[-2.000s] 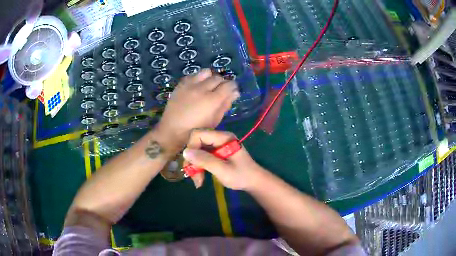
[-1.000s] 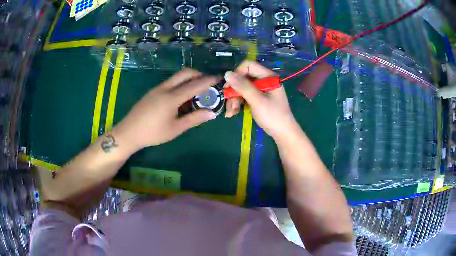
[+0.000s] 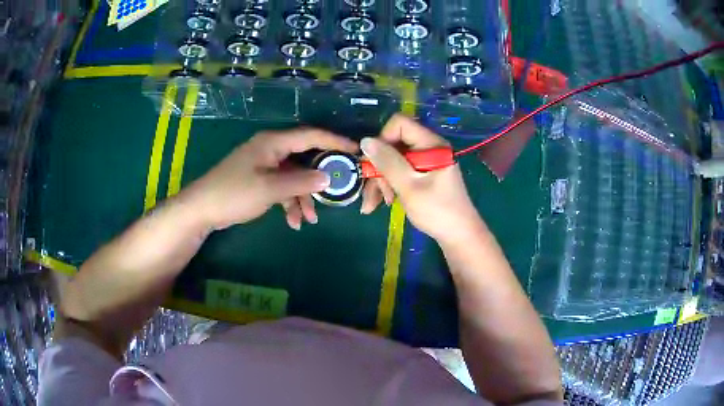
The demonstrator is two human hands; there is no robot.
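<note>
My left hand (image 3: pixel 278 178) holds a round unit (image 3: pixel 339 176) with a black and silver rim and a pale centre, face up above the green mat (image 3: pixel 262 262). My right hand (image 3: pixel 413 174) grips a red test probe (image 3: pixel 429 159). The probe's tip is at the right edge of the unit; whether it touches is hard to tell. A red test lead (image 3: pixel 540 109) runs from the probe to the upper right. The gold disc is not visible.
A filled blister tray (image 3: pixel 333 103) with rows of round units lies ahead. Ribbed clear trays (image 3: pixel 627 214) lie at right. A dark red pad (image 3: pixel 506 148) is between them. Stacked trays (image 3: pixel 635 361) stand beside the bench.
My left hand has moved from the filled tray to in front of me and now holds a unit. My right hand has brought the probe to its edge. The view has tipped down.
</note>
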